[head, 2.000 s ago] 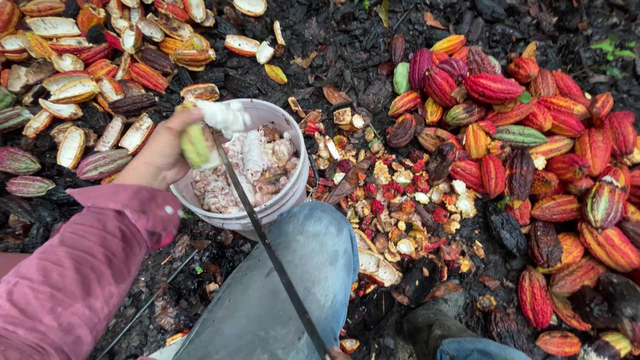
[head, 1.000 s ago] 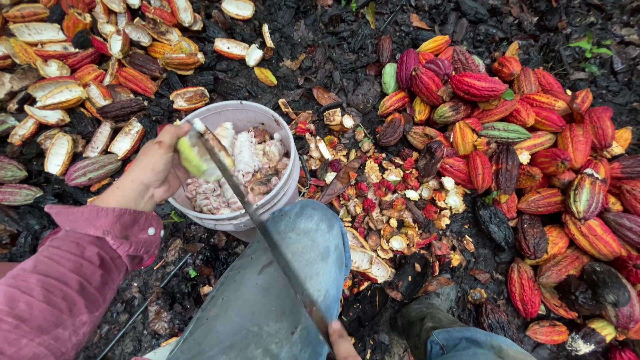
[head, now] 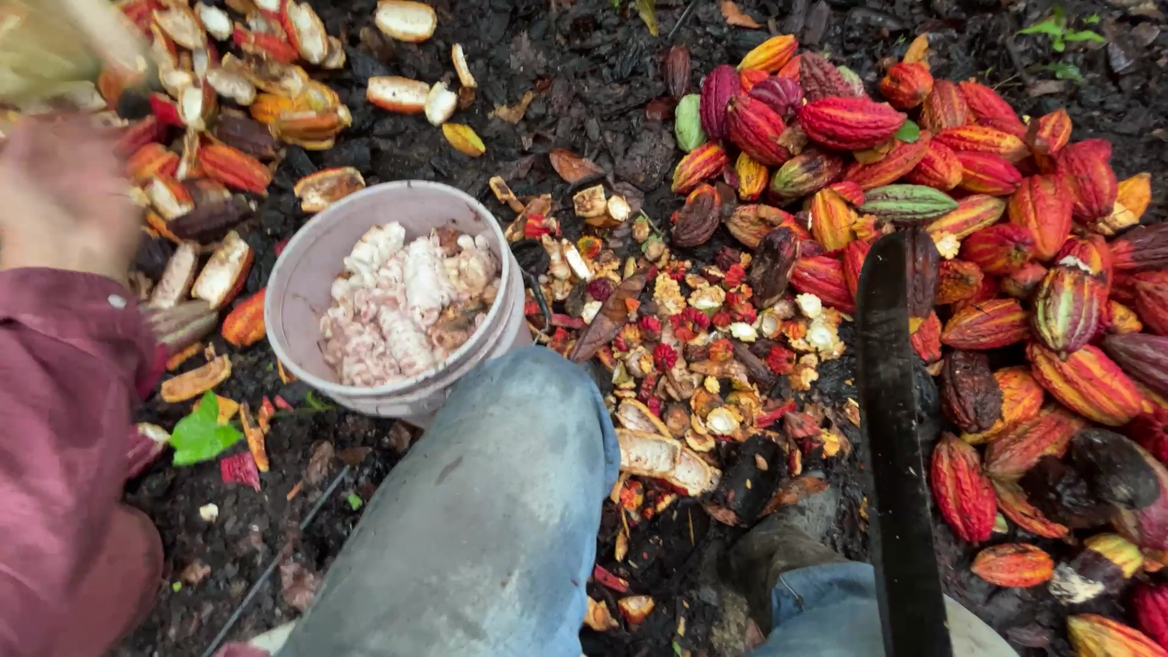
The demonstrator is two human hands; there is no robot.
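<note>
My left hand (head: 68,196) is motion-blurred at the left edge, over the heap of split cacao pod husks (head: 301,119); a blurred pale yellowish shape lies just above it, and whether the hand holds it I cannot tell. A white plastic bucket (head: 297,324) stands beside my left knee, partly filled with wet white cacao beans in pulp (head: 411,297). On the right, a machete's dark blade (head: 894,438) points up and away over my right leg. Its handle and my right hand are outside the view.
Whole red, orange and green cacao pods (head: 985,246) form a large pile at the right. Chopped husk pieces (head: 693,356) litter the dark ground between bucket and pile. My bent left knee (head: 511,456) is against the bucket's near side. A green leaf (head: 203,433) lies at the left.
My left hand has moved left from the bucket, where it held a piece of pod. The machete has swung from over the bucket to the right. My right hand has left the view.
</note>
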